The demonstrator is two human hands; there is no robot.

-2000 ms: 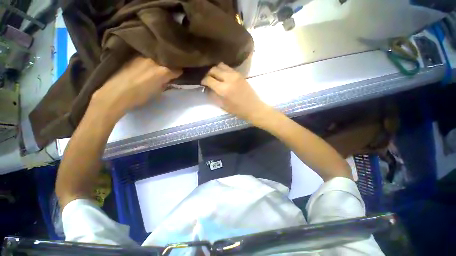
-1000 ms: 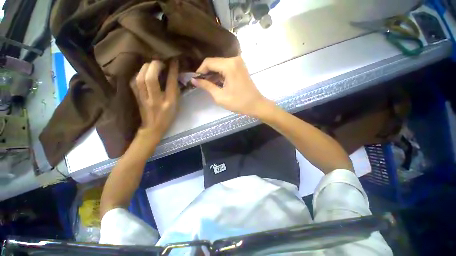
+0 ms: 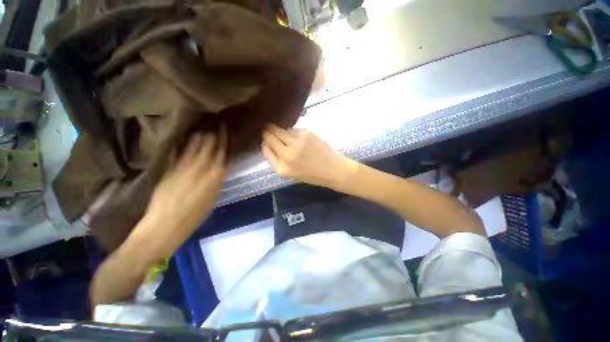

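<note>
A large brown garment lies bunched on the white table, its near part reaching the front edge at the left. My left hand is blurred and lies against the garment's near side; its fingertips are partly lost in the cloth, so its grip cannot be told. My right hand has its fingertips pinched at the garment's near right edge, close to the table's front edge. Metal parts of the sewing machine show at the top, beside the garment.
Scissors with green and yellow handles lie at the far right of the table. A grey marked strip runs along the front edge. A dark cloth with a white label is at my lap. Blue crates stand below the table.
The garment has been drawn nearer and spread over the spot where my fingers worked. Both hands have moved down toward the front edge. The small white piece between the fingers no longer shows.
</note>
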